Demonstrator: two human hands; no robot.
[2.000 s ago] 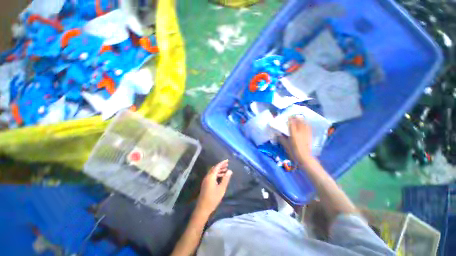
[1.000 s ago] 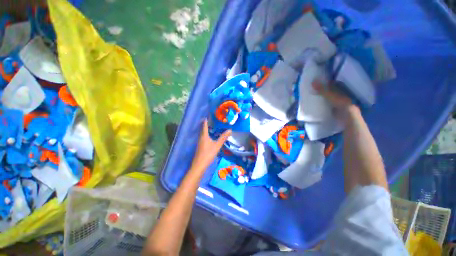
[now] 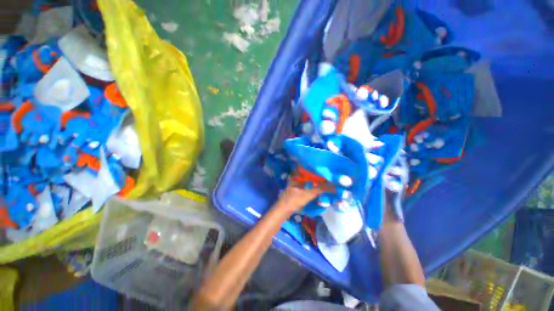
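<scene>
My left hand (image 3: 297, 195) is closed on a bunch of blue-and-orange fabric pieces (image 3: 331, 159) above the near left part of the blue plastic tub (image 3: 240, 173). My right hand (image 3: 393, 212) is at the right side of the same bunch; its fingers are mostly hidden behind the pieces, so its grip cannot be made out. The bunched pieces show blue faces, orange curved parts and small white lumps, with some pale reverse sides. More loose pieces (image 3: 434, 118) lie in the tub behind and to the right.
A yellow sack (image 3: 173, 121) with many similar pieces is at the left. A white perforated basket (image 3: 121, 267) stands between sack and tub. Another pale basket (image 3: 492, 279) is at the lower right. White scraps (image 3: 249, 24) lie on the green floor.
Both hands have moved towards each other, the right one down and leftward. Several pieces are now bunched and raised between them. More blue faces show in the tub.
</scene>
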